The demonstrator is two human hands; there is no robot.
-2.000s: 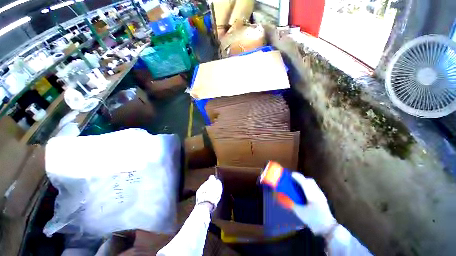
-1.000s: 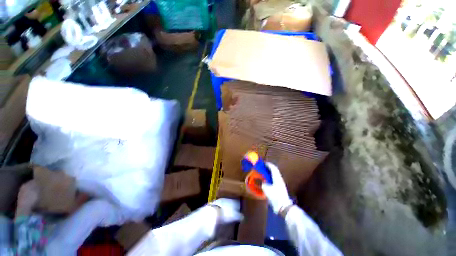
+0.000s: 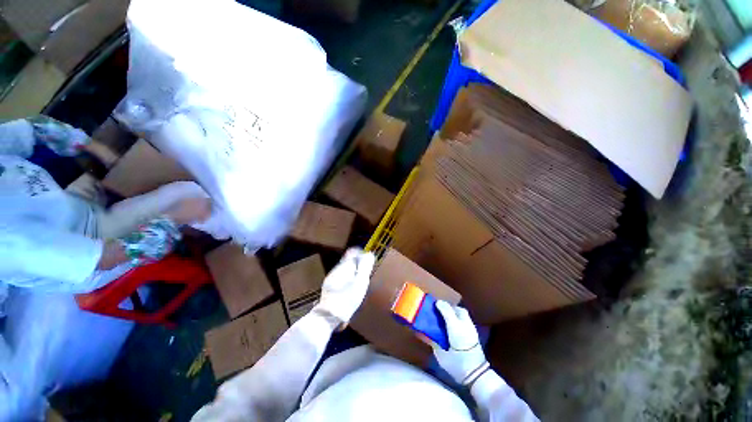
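Note:
A small brown carton (image 3: 396, 317) stands close in front of me, its closed face towards me. My left hand (image 3: 347, 287), in a white glove, is at the carton's left edge; whether its fingers grip the edge is hard to tell. My right hand (image 3: 460, 339), also gloved, holds the blue and orange tape dispenser (image 3: 421, 313) over the carton's right part. A tight stack of flat cartons (image 3: 528, 185) leans just beyond. The surface under the carton is mostly hidden.
A yellow crate (image 3: 394, 216) edge shows left of the carton. Several finished boxes (image 3: 241, 278) lie on the floor at left. A seated co-worker (image 3: 49, 214) is beside a red stool (image 3: 152, 288) and a white bundle (image 3: 239, 115). A cardboard sheet (image 3: 585, 86) covers a blue crate (image 3: 449, 92).
The view has swung left and down, bringing the co-worker and stool into fuller view. The carton now shows a closed face where it was open earlier. The dispenser stays in my right hand.

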